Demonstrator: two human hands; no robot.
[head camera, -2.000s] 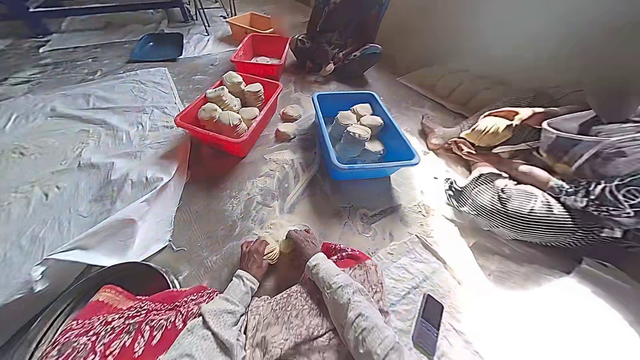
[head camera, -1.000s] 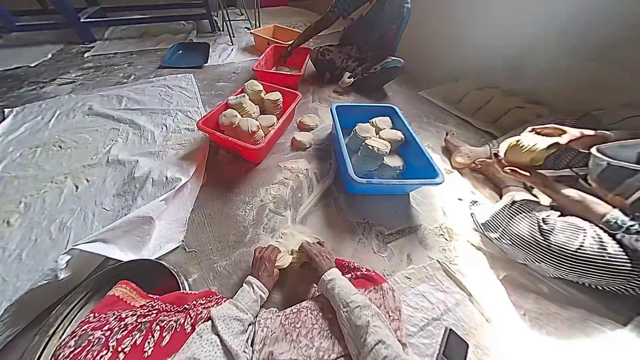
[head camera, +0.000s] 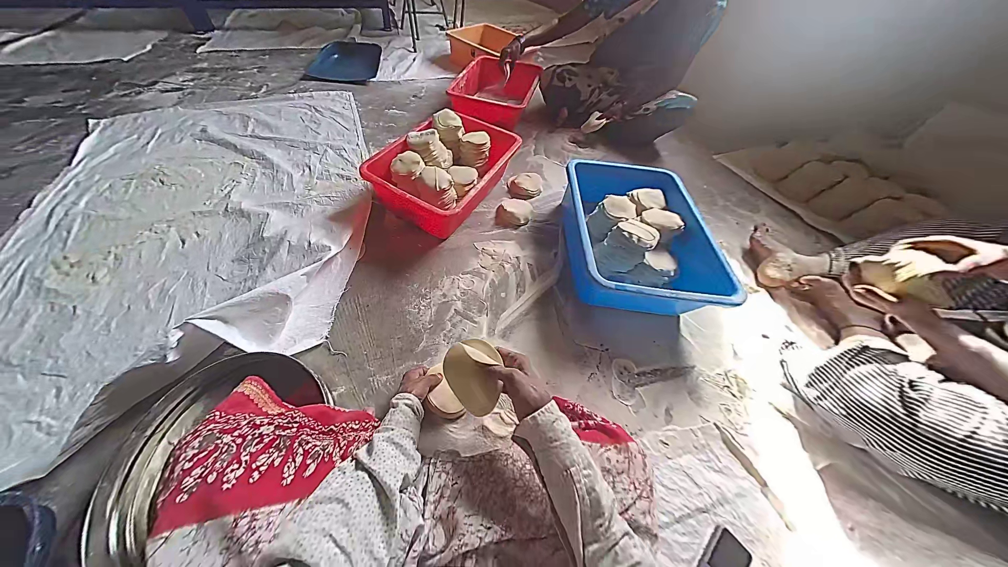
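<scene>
In my right hand (head camera: 524, 382) are thin round dough discs (head camera: 472, 378), raised on edge with one face toward me. My left hand (head camera: 420, 383) grips the edge of another stack of dough discs (head camera: 446, 396), just left of and partly behind the raised ones. Both hands are low over my lap, above a floury patch (head camera: 465, 437). Beyond them a red plastic tub (head camera: 402, 206) holds several stacks of dough discs (head camera: 437, 185), and a blue plastic tub (head camera: 661, 298) holds several more. Two dough pieces (head camera: 514, 213) lie on the floor between the tubs.
A white cloth (head camera: 181, 205) covers the floor at left. Beside my lap is a round metal pan (head camera: 126, 472); a phone (head camera: 724, 550) lies at lower right. One person reaches into a farther red tub (head camera: 496, 110) near an orange tub (head camera: 472, 39). Another person sits at right, holding dough.
The discs, bunched between my two hands before, are now parted, with some raised on edge in my right hand. The far person's hand has lifted a little at the farther red tub.
</scene>
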